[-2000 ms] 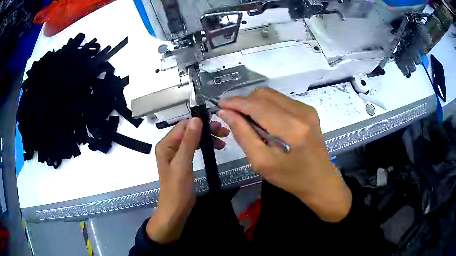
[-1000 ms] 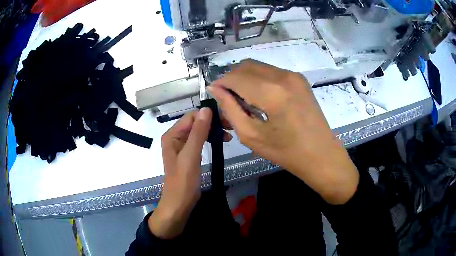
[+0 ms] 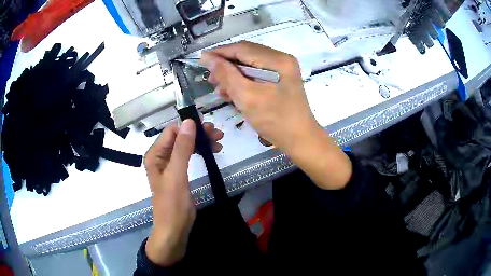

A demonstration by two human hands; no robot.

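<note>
My left hand (image 3: pixel 175 156) pinches a black strip (image 3: pixel 211 167) near its upper end, between thumb and fingers. The strip hangs down over the table's front edge. Its upper end lies at the tip of a narrow metal tongue (image 3: pixel 184 96) that points toward me from the needle area. My right hand (image 3: pixel 264 91) holds silver tweezers (image 3: pixel 258 73). Their tips reach to the needle area (image 3: pixel 173 60) of the sewing machine, above the strip's end. Whether the tips grip anything cannot be told.
A shaggy pile of black strips (image 3: pixel 54 116) lies at the left on the white table (image 3: pixel 81 207). An orange-red cloth (image 3: pixel 46 24) is behind it. A dark metal frame (image 3: pixel 202 16) stands above the machine bed (image 3: pixel 142 105). Dark fabric (image 3: pixel 447 178) is below right.
The tweezers have moved from near the strip's end up to the needle area, and more of the metal tongue shows. My left hand still holds the strip. The whole view has shifted.
</note>
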